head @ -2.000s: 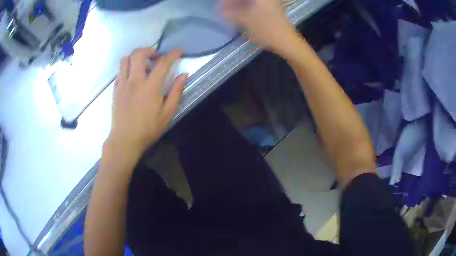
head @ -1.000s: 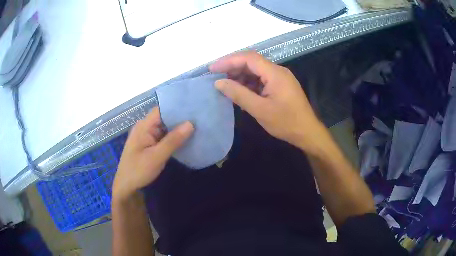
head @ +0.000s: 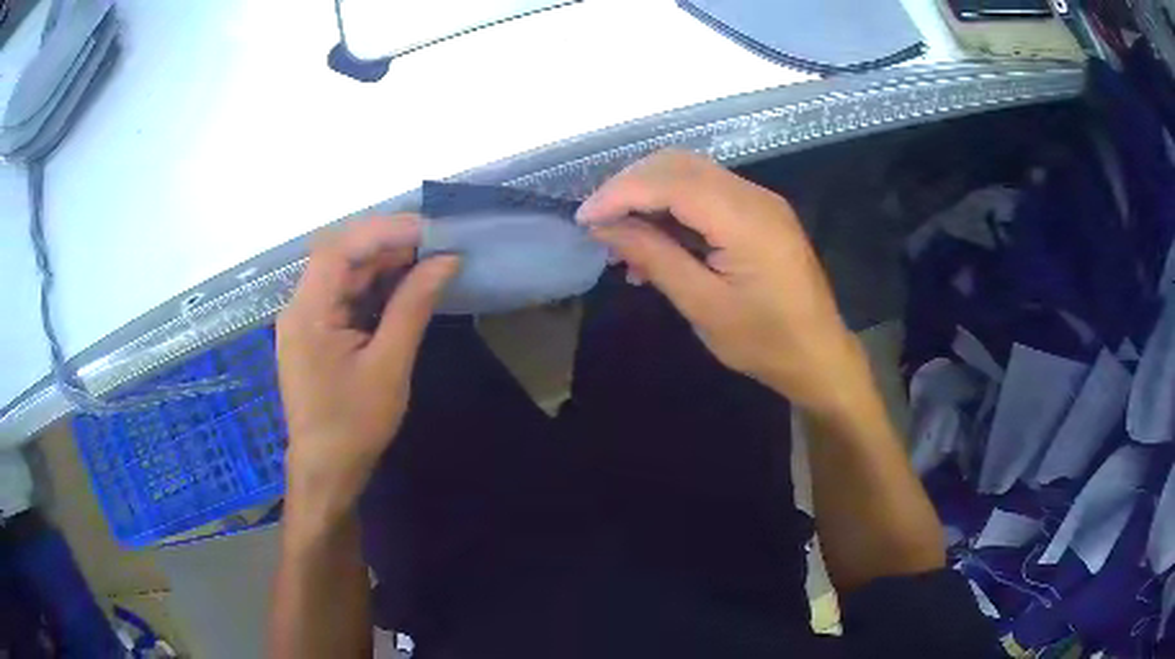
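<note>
A blue-grey cut panel (head: 515,264) is held between my two hands just in front of the table's front edge. Its upper part shows a dark face, and the lighter part bulges towards me. My left hand (head: 354,322) grips its left side between thumb and fingers. My right hand (head: 722,264) pinches its upper right corner. Whether it is one layer or two I cannot tell. A stack of cut panels (head: 825,26) lies at the top right of the table.
Sewn panels (head: 58,84) lie at the table's left, with a thread chain (head: 45,283) hanging over the ruler-marked edge (head: 799,125). A blue plastic basket (head: 181,444) is below. A phone (head: 999,7) lies at top right. A pile of cut pieces (head: 1044,412) is at right.
Since one second ago, the panel has gone from lying flat to curled, with its dark face showing at the top. Both hands still hold it. The view has shifted slightly, bringing the phone into sight.
</note>
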